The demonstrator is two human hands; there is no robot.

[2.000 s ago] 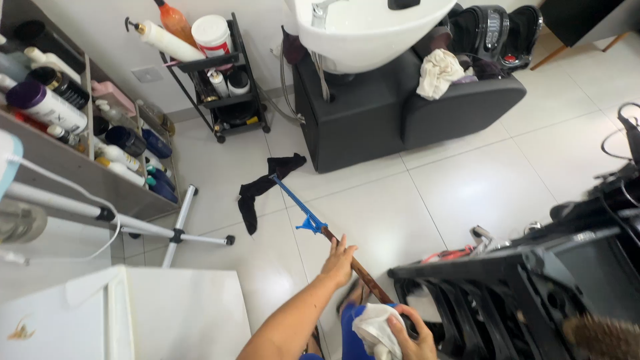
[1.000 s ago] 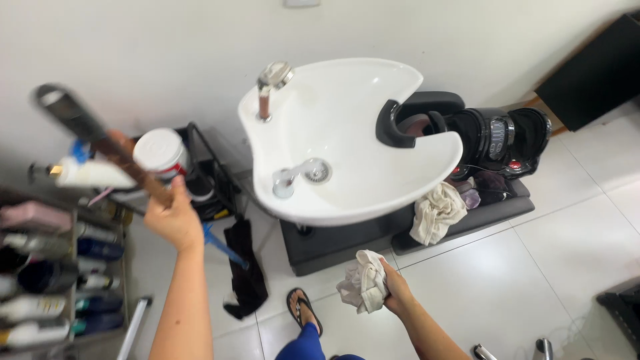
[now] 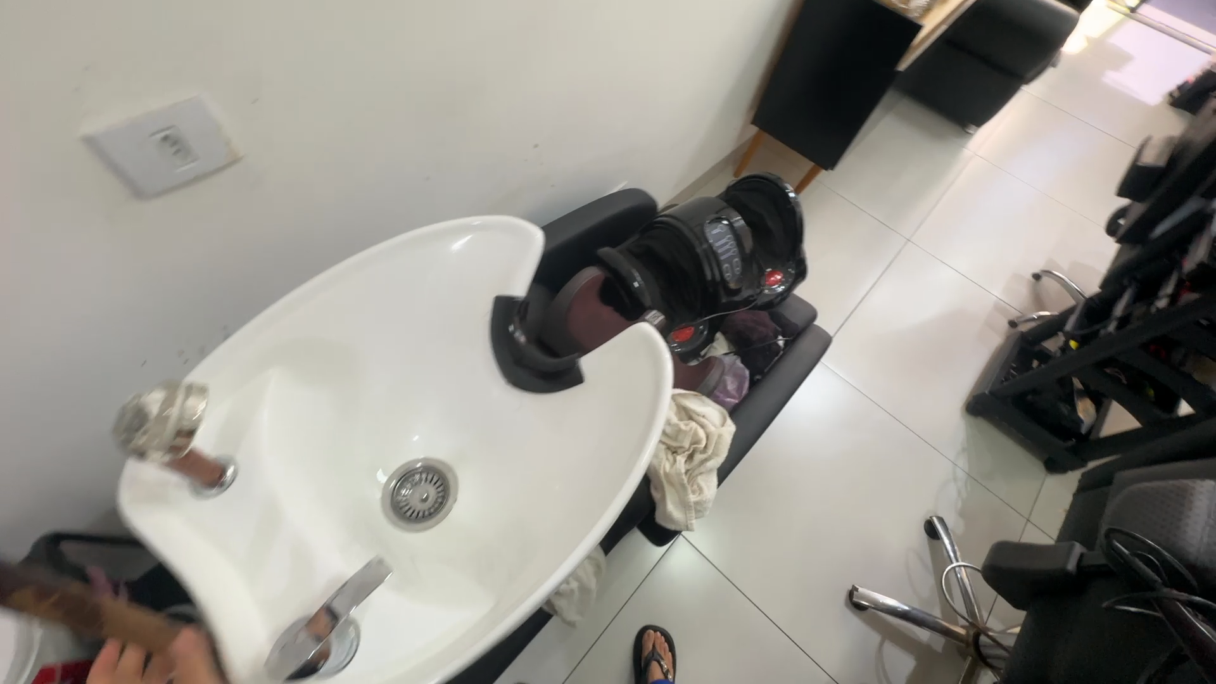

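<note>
My left hand (image 3: 161,657) is at the bottom left edge, its fingers around a brown wooden pole (image 3: 85,608) that is blurred and cut off by the frame. Beside it stands a white salon wash basin (image 3: 323,418) with a metal drain strainer (image 3: 419,494), a chrome lever tap (image 3: 328,617), a shower head (image 3: 161,423) and a black neck rest (image 3: 532,356). A cream cloth (image 3: 692,456) hangs over the edge of the black seat. Another pale cloth (image 3: 578,587) shows partly below the basin's rim. My right hand is out of view.
On the black wash chair (image 3: 774,408) lies a black foot massager (image 3: 722,247). A swivel chair (image 3: 1073,579) with chrome legs and a black trolley (image 3: 1092,351) stand at the right. A black cabinet (image 3: 836,76) is farther back. My sandaled foot (image 3: 655,654) is on the tiled floor.
The view has turned and come closer to the basin. My left hand and the pole have shifted to the bottom left edge, and my right hand, earlier holding a pale cloth, has left the view.
</note>
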